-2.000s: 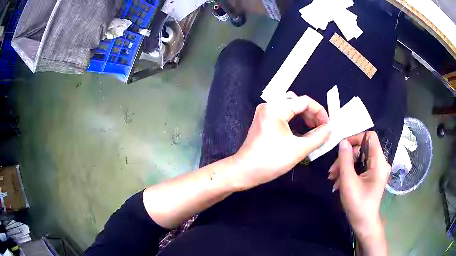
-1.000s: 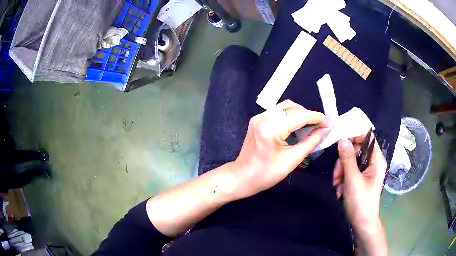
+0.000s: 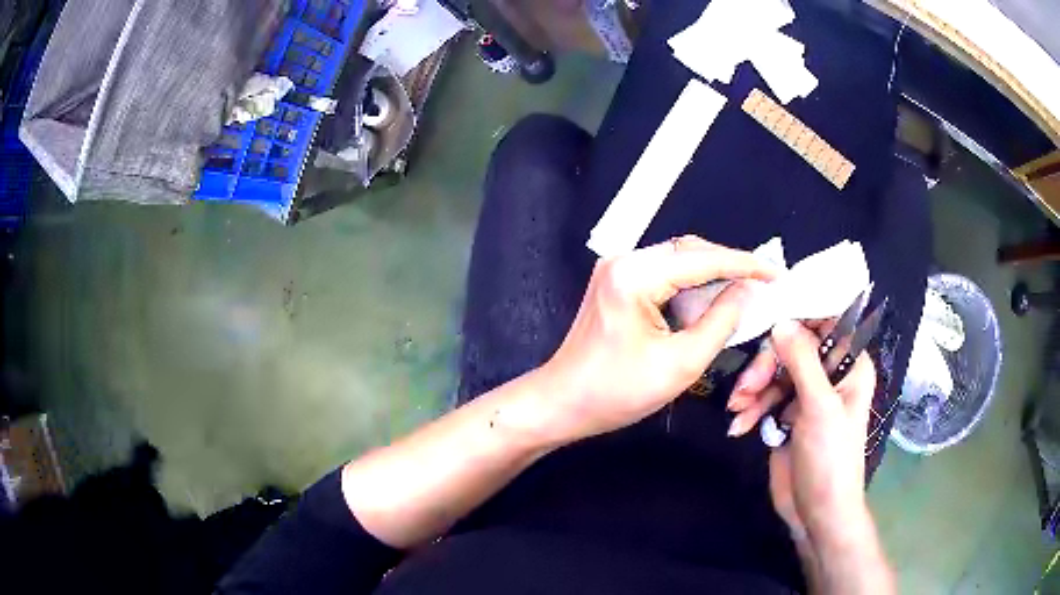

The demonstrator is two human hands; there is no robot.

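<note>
My left hand (image 3: 651, 314) pinches a joined white fabric piece (image 3: 823, 279) between thumb and fingertips over my lap. My right hand (image 3: 814, 401) touches the lower edge of the piece with its fingertips and holds small black thread snips (image 3: 854, 337) in its palm, the two blades showing and apart. A fine thread hangs by the right hand. I see no needle. A long white fabric strip (image 3: 658, 169) lies on the dark cloth beyond my left hand. A tan marked ruler (image 3: 799, 140) lies to its right.
A pile of cut white pieces (image 3: 744, 47) is at the far end of the dark cloth. A round scrap bin (image 3: 971, 360) stands at right below the white-topped table (image 3: 988, 76). A grey fabric bin (image 3: 145, 105) and blue crate (image 3: 262, 151) are at upper left.
The upright narrow strip of the piece has dropped to a short tip. The right fingers have shifted and the snips' blades now show apart. A dark shape has come in at lower left.
</note>
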